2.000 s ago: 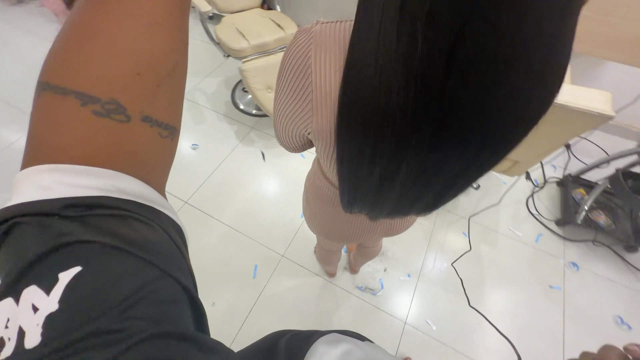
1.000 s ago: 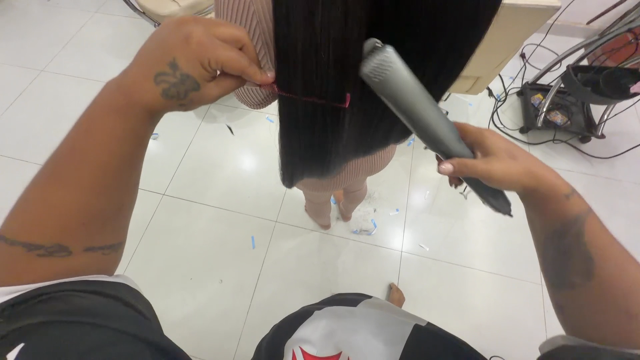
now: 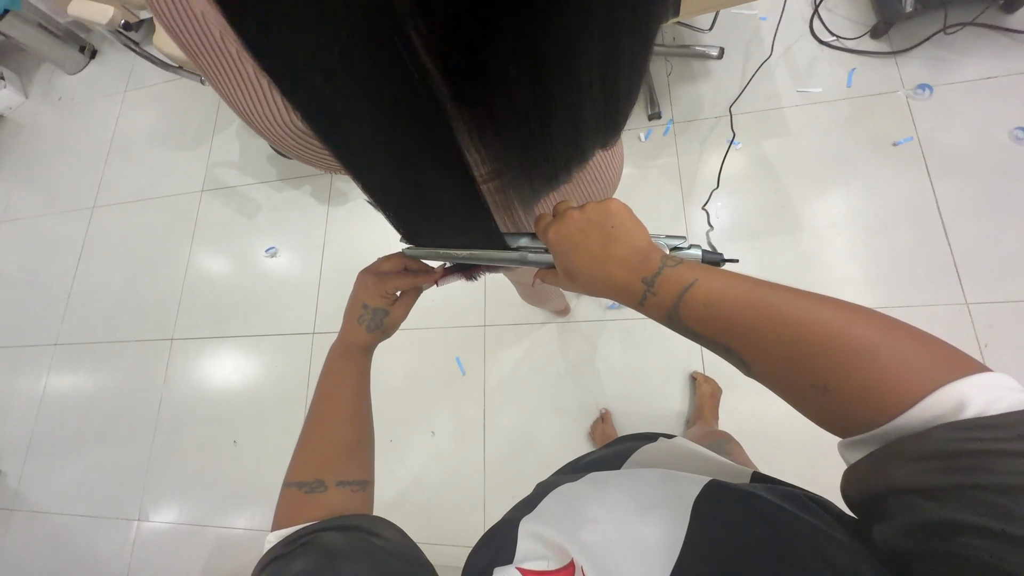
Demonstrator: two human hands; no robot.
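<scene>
Long straight black hair (image 3: 400, 104) hangs down the back of a person in a pink ribbed dress (image 3: 264, 104). My right hand (image 3: 600, 244) grips a silver flat iron (image 3: 480, 256), whose long plates lie across a wide section of the hair close to its ends. Just below the plates, my left hand (image 3: 388, 296) pinches the end of a pink comb (image 3: 460, 276). The hair tips show at the comb's teeth. Fingers of the right hand cover part of the iron, and another part of the hair hangs loose behind it.
A thin black cord (image 3: 732, 120) runs over the white tiled floor (image 3: 240, 368) near the iron's handle end. Chair legs (image 3: 688, 52) stand behind the person, and thick cables (image 3: 856, 48) lie at the upper right. Scraps of blue tape (image 3: 460, 366) are scattered about.
The flat iron, earlier held tilted beside the hair, now lies nearly level across its lower part. The left hand and comb are now near the hair ends. The view has shifted.
</scene>
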